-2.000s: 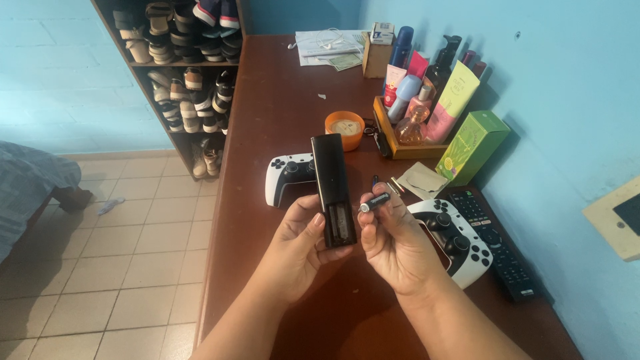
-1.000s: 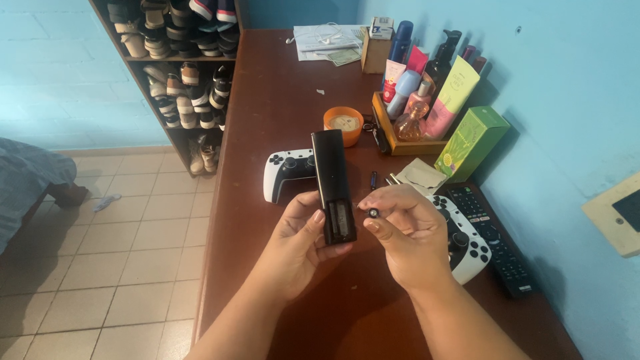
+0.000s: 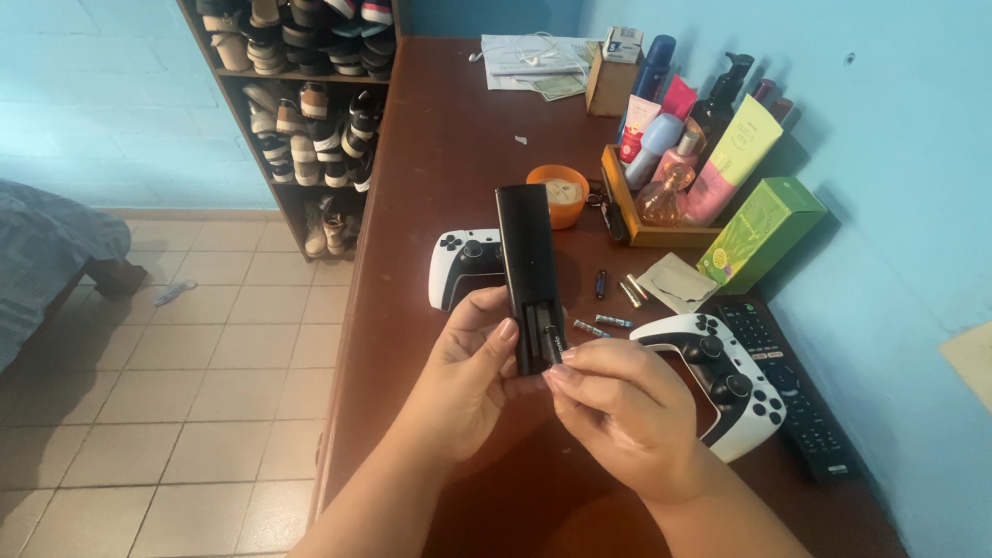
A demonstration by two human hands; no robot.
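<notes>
My left hand (image 3: 477, 368) holds a black remote control (image 3: 527, 248) upright, its back toward me and the battery compartment at its lower end uncovered. The fingertips of my right hand (image 3: 620, 399) grip a dark AA-type battery (image 3: 553, 343), which lies at the right side of the compartment; whether it is fully seated cannot be told. Behind my right hand several loose batteries (image 3: 614, 320) lie on the desk. A white-and-black game controller (image 3: 728, 380) sits right of them, and a second game controller (image 3: 457, 267) is partly hidden behind the remote and my left hand.
Along the desk's right side are another black remote control (image 3: 806, 403), a green box (image 3: 763, 232) and a wooden tray (image 3: 659, 235) of bottles and tubes. An orange bowl (image 3: 568, 215) stands behind the held remote. Papers (image 3: 511, 66) with white earphones lie at the back. A shoe rack (image 3: 287, 186) adjoins the desk.
My right hand has moved left to the remote, bringing the battery from beside it to the compartment. My left hand still holds the remote. Loose batteries behind my right hand are now in plainer view.
</notes>
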